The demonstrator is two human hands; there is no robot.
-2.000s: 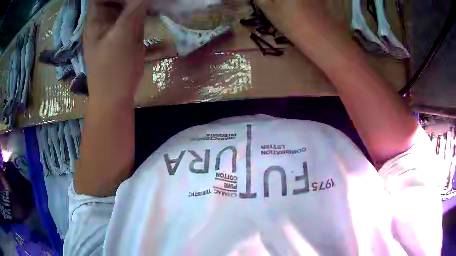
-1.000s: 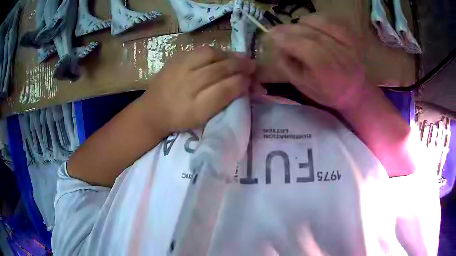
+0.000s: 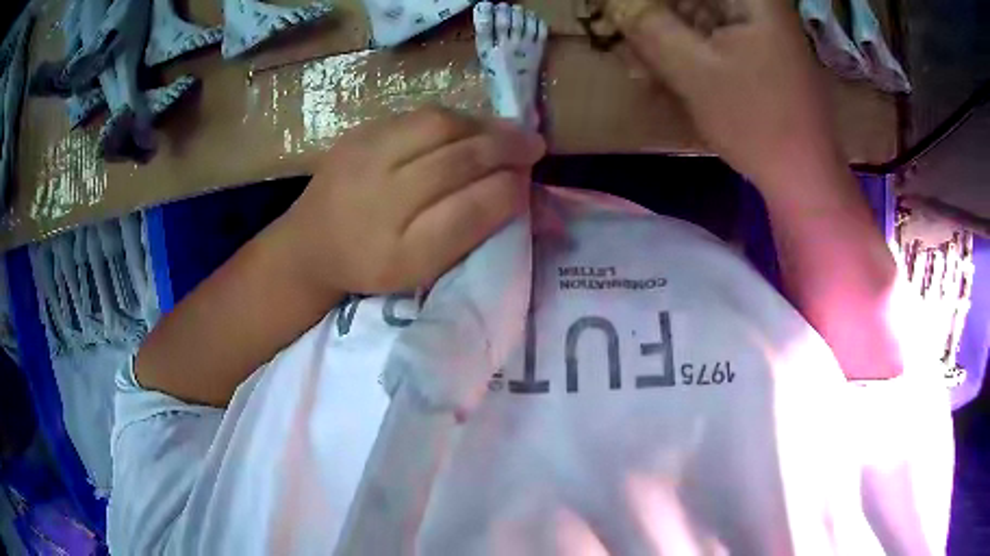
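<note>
A white-grey prop leg (image 3: pixel 510 71) lies with its splayed toes pointing away from me over the table's near edge. Its shaft runs back over my shirt towards my lap. My left hand (image 3: pixel 429 201) is closed around it below the foot. My right hand (image 3: pixel 706 54) is at the table's far side, partly cut off by the top edge. Its fingertips are at a small dark piece (image 3: pixel 600 26); whether they grip it is not clear. No stick can be made out.
More prop feet lie at the far side (image 3: pixel 271 24) and in a pile on the left (image 3: pixel 130 103). Two legs (image 3: pixel 858 43) lie at the right. Blue bins with pale legs (image 3: pixel 92 277) stand below the brown table (image 3: pixel 608 114).
My right hand has moved from the toes, where it held a pale stick, to the far side. The stick no longer shows. My left hand still grips the leg.
</note>
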